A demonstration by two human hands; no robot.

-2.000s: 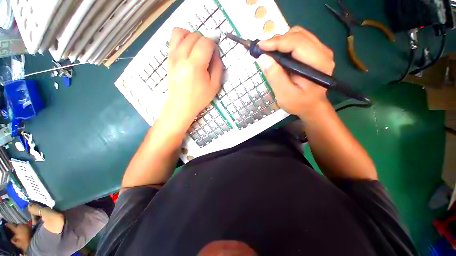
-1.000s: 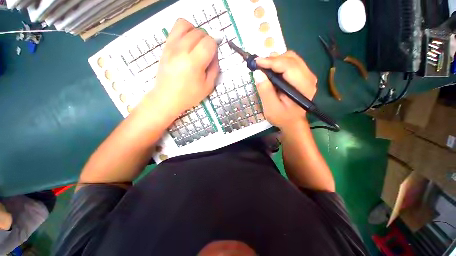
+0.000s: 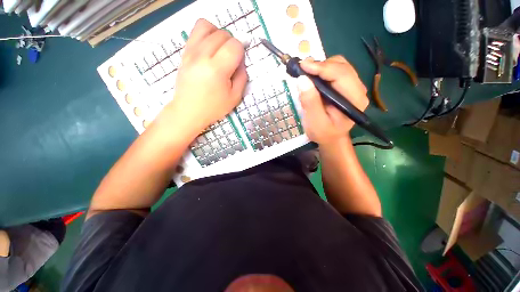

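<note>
A white pallet (image 3: 121, 60) with round tan holes along its edges lies tilted on the bench in front of me. It holds PCB panels (image 3: 268, 122) with rows of small silver-grey rectangles and green strips. My right hand (image 3: 333, 97) holds the black soldering iron (image 3: 340, 102) like a pen, its metal tip over the upper panel. My left hand (image 3: 211, 71) rests over the middle of the panels with curled fingers. Its fingertips are partly hidden, and I cannot tell what it holds. A thin line (image 3: 128, 39) runs from the left toward it.
Stacked pallets (image 3: 85, 14) stand at upper left. Pliers (image 3: 382, 71) lie right of the pallet. A white container (image 3: 399, 16), a black box (image 3: 447, 37) and a holder with metal pins (image 3: 495, 57) are at upper right. Cardboard boxes (image 3: 484, 142) stand at right. Another person's sleeve (image 3: 31, 254) shows at lower left.
The view has shifted, so the pallet appears further left than two seconds ago. The iron's tip has moved slightly over the upper panel. My left hand stays over the panels.
</note>
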